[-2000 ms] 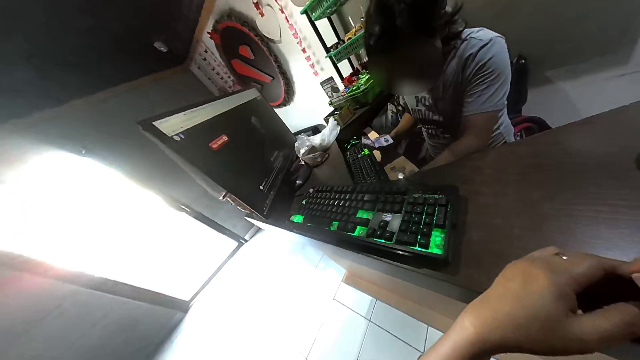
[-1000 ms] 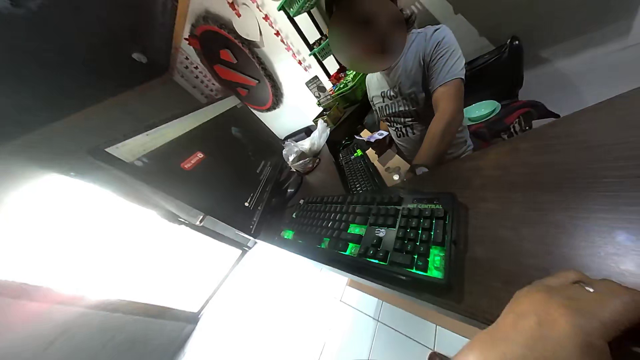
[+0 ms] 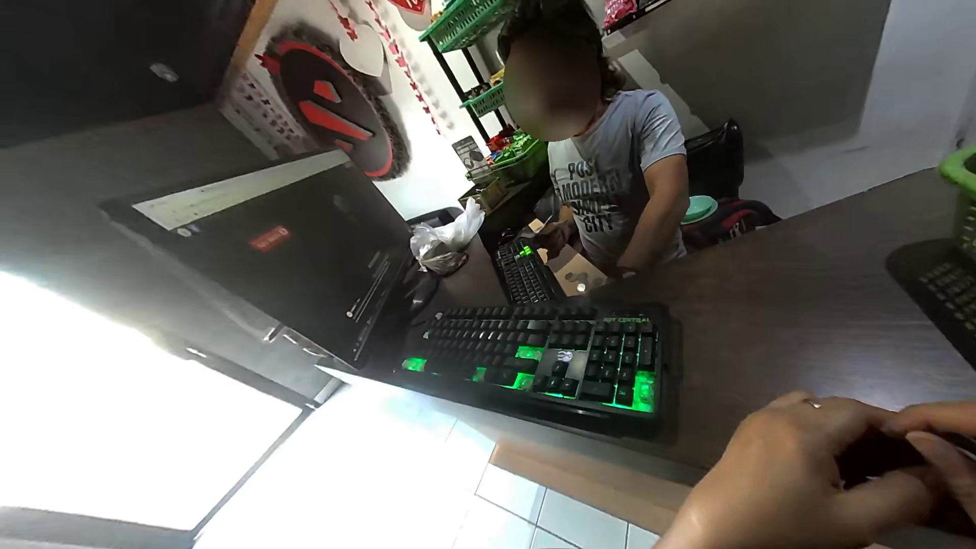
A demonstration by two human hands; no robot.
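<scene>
My left hand [image 3: 808,465], with a ring on one finger, is at the lower right beside the edge of the dark wooden desk. Its fingers are bent. Fingers of my right hand [image 3: 942,438] reach in from the right edge and meet it. Whether a small thing is between them cannot be told, since my fingers and the frame edge hide it. Nearest to my left hand lies a black keyboard [image 3: 545,354] with green backlight, untouched. Behind that keyboard stands a black monitor [image 3: 305,252] showing a dark screen.
Across the desk [image 3: 762,305] sits a person in a grey T-shirt [image 3: 610,168], by a second keyboard [image 3: 526,274] and an opened cardboard box [image 3: 576,271]. A plastic bag [image 3: 446,240] lies behind the monitor. At right are a black slotted object [image 3: 942,286] and a green basket [image 3: 961,171].
The other person, bent over the desk two seconds ago, now sits more upright. My right fingers, not plainly seen one second ago, now show against my left hand.
</scene>
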